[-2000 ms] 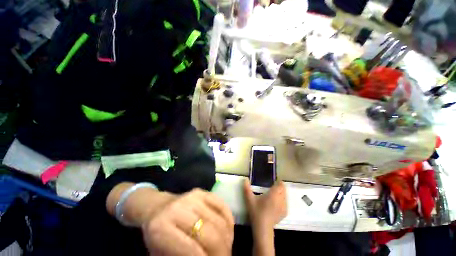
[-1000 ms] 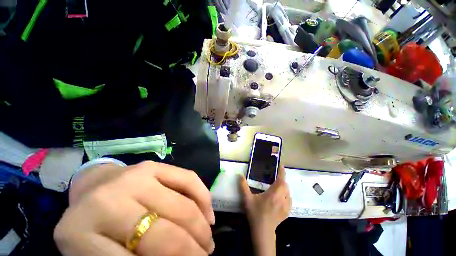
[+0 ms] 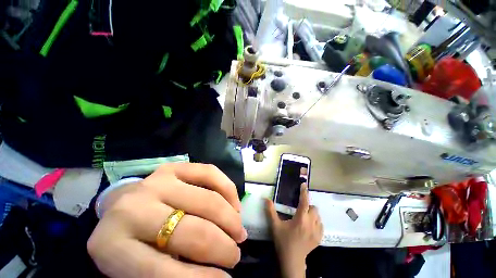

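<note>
A white-edged smartphone (image 3: 288, 187) with a mostly dark screen lies on the bed of the cream sewing machine (image 3: 321, 130). My right hand (image 3: 296, 233) is at its lower end, index finger on the screen and thumb at the lower left edge, not gripping it. My left hand (image 3: 168, 222), with a gold ring and a pale bracelet, is large and close to the camera at lower left. Its fingers are curled in, nothing shows in it, and its palm is hidden. Behind it, a pale green strip (image 3: 141, 165) lies on black cloth (image 3: 179, 125), partly covered.
Black cloth with neon green pieces (image 3: 98, 107) fills the left side. A small grey plate (image 3: 352, 214) and black snips (image 3: 388, 210) lie right of the phone. Red cloth (image 3: 462, 203) is at the machine's right end. Cluttered supplies, including a blue item (image 3: 389, 75), stand behind the machine.
My left hand has come closer to the camera and now covers part of the pale green strip. My right index finger has moved up from the phone's side onto its screen. The view has shifted.
</note>
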